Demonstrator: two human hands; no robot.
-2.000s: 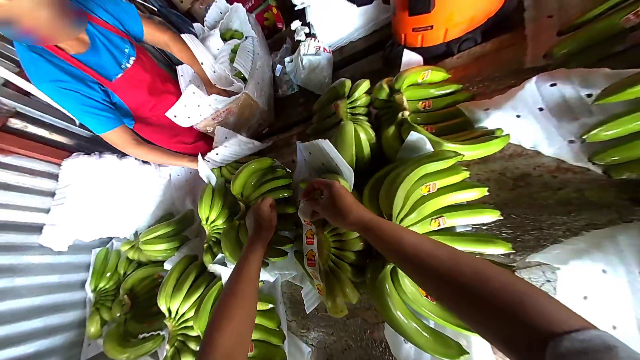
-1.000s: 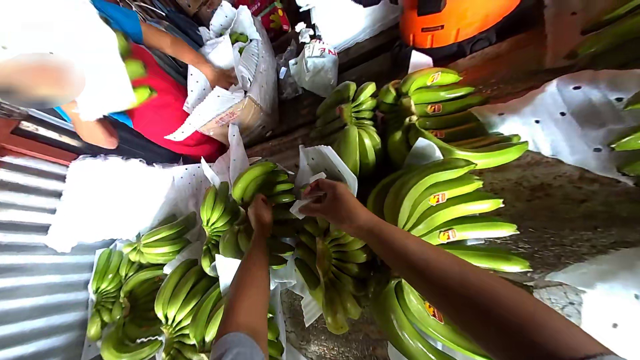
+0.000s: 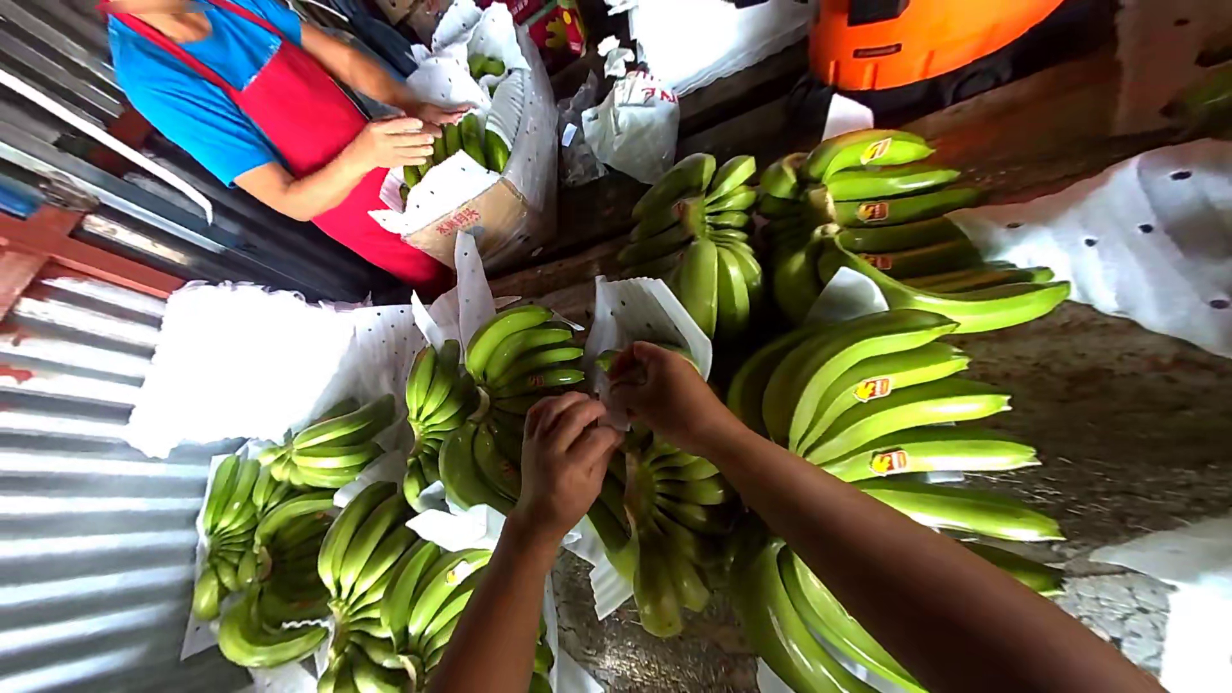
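Note:
My left hand (image 3: 568,457) is at the middle, fingers curled, beside a hand of green bananas (image 3: 515,366); what it holds cannot be made out. Close to its right, my right hand (image 3: 659,390) has its fingertips pinched near a white perforated sheet (image 3: 640,313), with something small and pale at the fingers. Below it hangs another green banana bunch (image 3: 669,520). Larger bananas with red and yellow stickers (image 3: 885,414) lie under and right of my right forearm. My fingertips hide part of the fruit between them.
A co-worker in a red apron (image 3: 298,106) stands at upper left, hands over a lined carton (image 3: 481,226). More green bananas (image 3: 356,549) lie at lower left beside corrugated metal (image 3: 77,500). A white plastic bag (image 3: 635,125) and an orange object (image 3: 924,48) stand at the back.
The strip of stickers at my right hand two seconds ago no longer shows. My left hand has come nearer my right. The co-worker's bananas, held up a second ago, are out of their hands.

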